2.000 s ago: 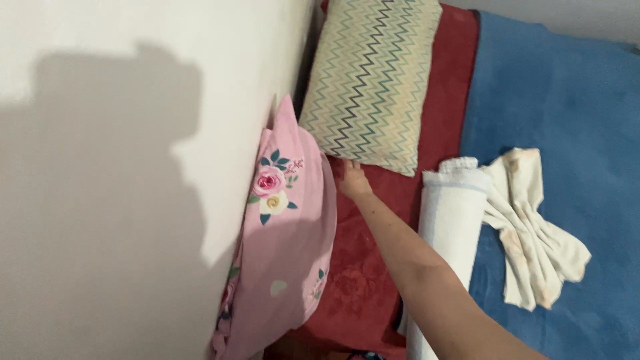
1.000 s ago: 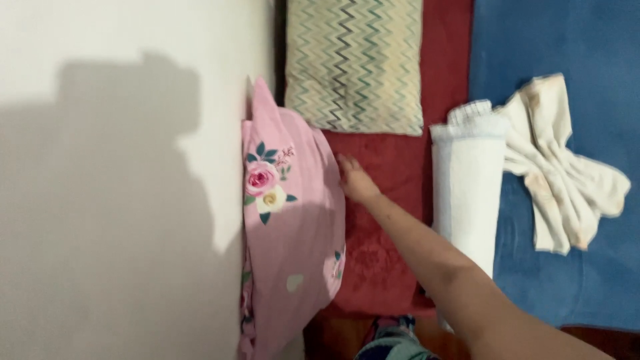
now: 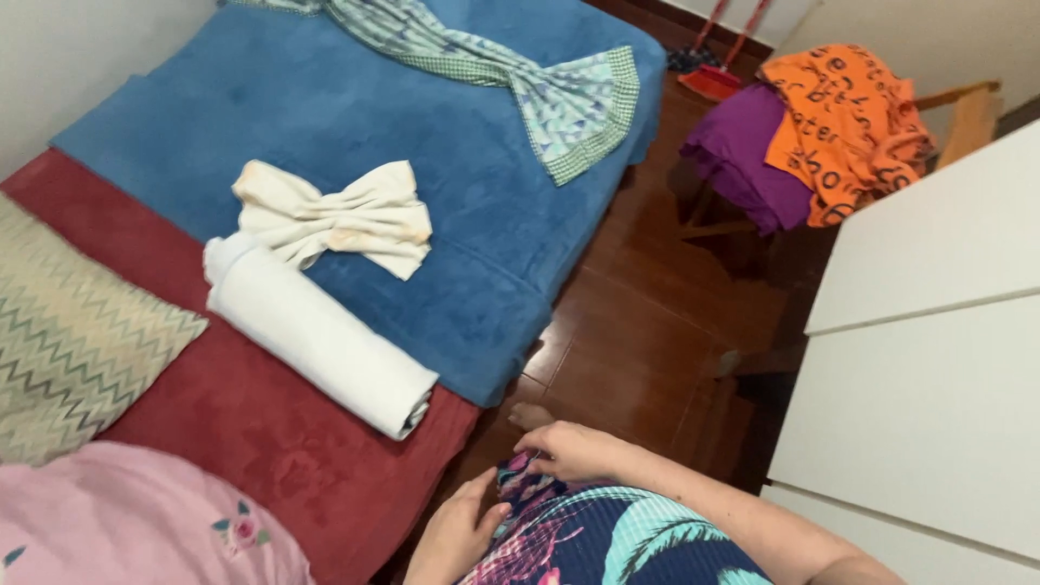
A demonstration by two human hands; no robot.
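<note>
My left hand (image 3: 459,524) is low in the view beside my patterned clothing (image 3: 617,532), thumb and fingers apart, holding nothing. My right hand (image 3: 569,453) lies against the same clothing, fingers curled; whether it grips the fabric cannot be told. To the left, a rolled white cloth (image 3: 317,333) lies across the red blanket (image 3: 301,471) and the edge of the blue blanket (image 3: 268,106). Beyond the roll is a crumpled cream cloth (image 3: 341,215). A zigzag-patterned pillow (image 3: 73,341) and a pink floral pillow (image 3: 138,520) are at the left.
A green and blue patterned cloth (image 3: 569,106) lies at the bed's far end. At the right, a wooden chair (image 3: 967,122) bears orange cloth (image 3: 853,130) and purple cloth (image 3: 747,154). White drawers (image 3: 926,374) line the right side. A red dustpan (image 3: 711,81) stands on the tiled floor (image 3: 634,325).
The view has turned widely toward the bed's end and the floor. One arm reached beside the pillows before; now both hands are near my clothing.
</note>
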